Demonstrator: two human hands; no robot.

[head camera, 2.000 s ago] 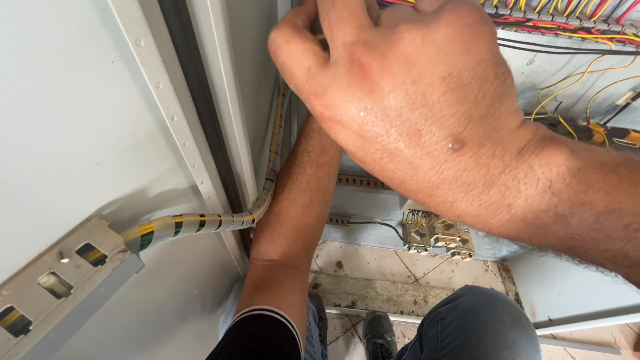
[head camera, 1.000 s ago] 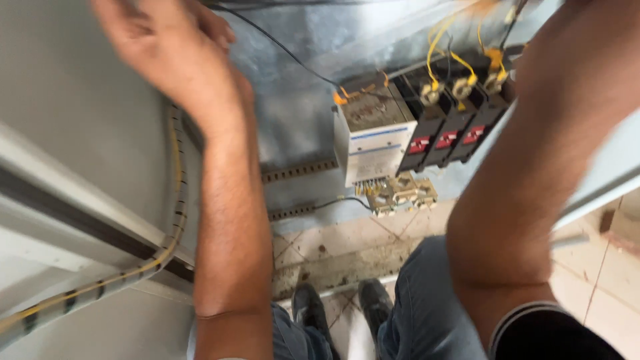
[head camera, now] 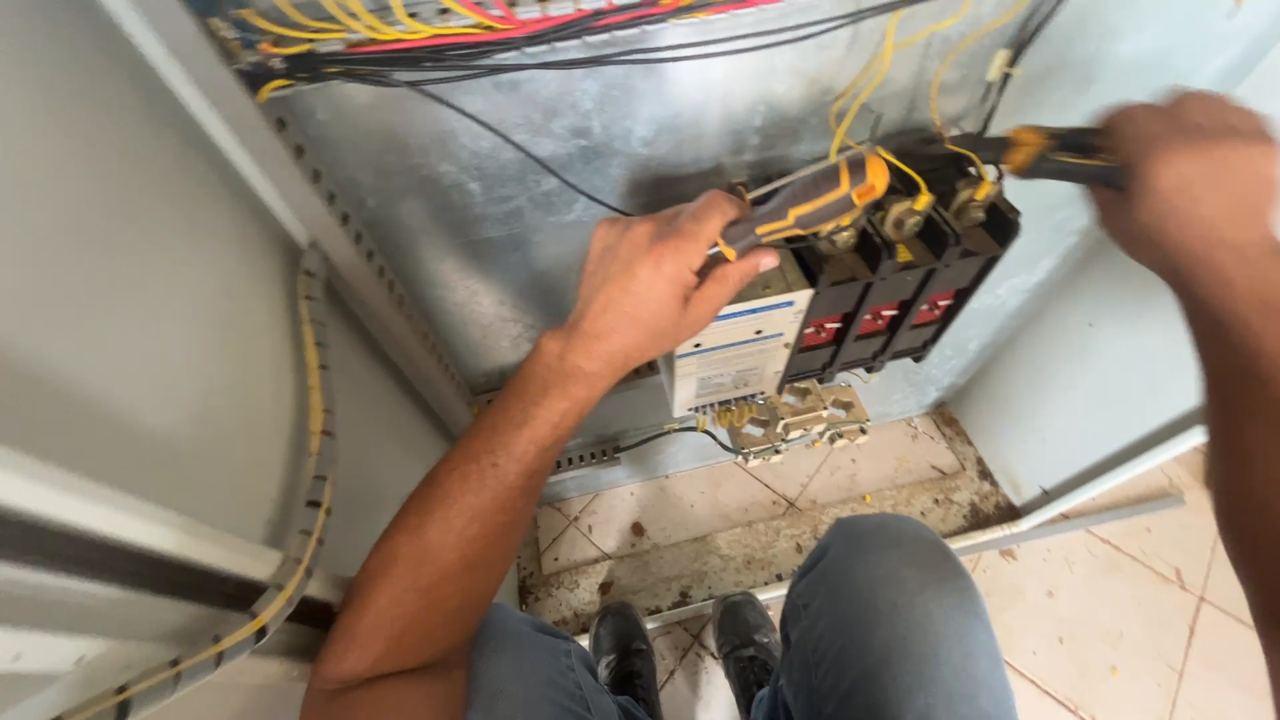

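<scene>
My left hand [head camera: 655, 285] is over the top of a white device housing [head camera: 745, 345], its thumb and fingers on a screwdriver with a grey and orange handle [head camera: 815, 205]. The handle points to the upper right. At the upper right, my right hand [head camera: 1185, 175], blurred, is closed on the handles of a black and orange hand tool [head camera: 1060, 155], probably pliers or a cutter; its dark head lies just above the terminals. Below it stands a black three-pole power device [head camera: 880, 310] with red parts, and yellow wires [head camera: 885, 75] end at its bolted terminals.
Red, yellow and black wiring [head camera: 480, 40] runs across the top of the metal back panel [head camera: 480, 190]. A spiral-wrapped cable [head camera: 315, 400] hangs at the left by the cabinet frame. Metal terminal brackets [head camera: 800, 415] sit below the devices. My knees and shoes are near the cabinet's lower edge.
The screwdriver and the black and orange tool now show in my hands. Since one second ago my left hand has come over the white device. The view has shifted from the cabinet's left side.
</scene>
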